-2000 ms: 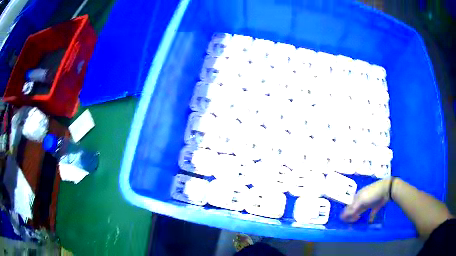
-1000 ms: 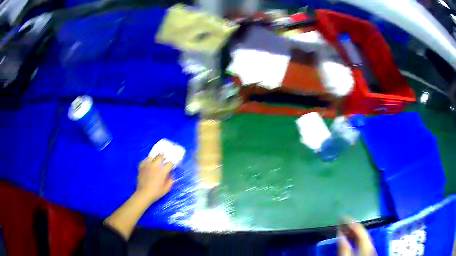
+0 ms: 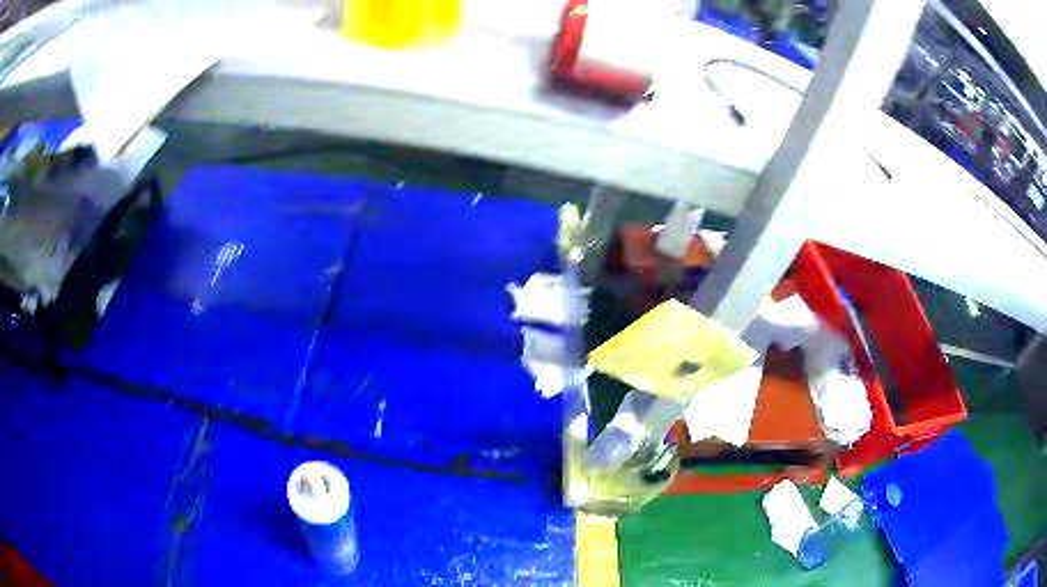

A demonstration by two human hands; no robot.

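No hand shows in the picture. Nearest in front of me, a blue-and-white spray can (image 3: pixel 327 518) with a pale top stands on the blue plastic sheets (image 3: pixel 442 327) at the lower part of the view. A clear bottle (image 3: pixel 829 537) and white pieces (image 3: pixel 790 516), possibly wipes, are on the green mat (image 3: pixel 700 545) at the lower right. No white plastic unit can be made out. The picture is partly blurred.
A white shelf (image 3: pixel 482 115) crosses above, with a yellow roll (image 3: pixel 402 18) and red tape dispenser (image 3: pixel 588 69). A yellow card (image 3: pixel 672 350) hangs by a post (image 3: pixel 792 161). A red crate (image 3: pixel 890 344), brown-red rack (image 3: pixel 786 401) and blue divider sheet (image 3: pixel 941 505) are at right.
The view has swung up and left from the tote and bench to the shelf. Both hands and the white unit held by my left hand have left the picture.
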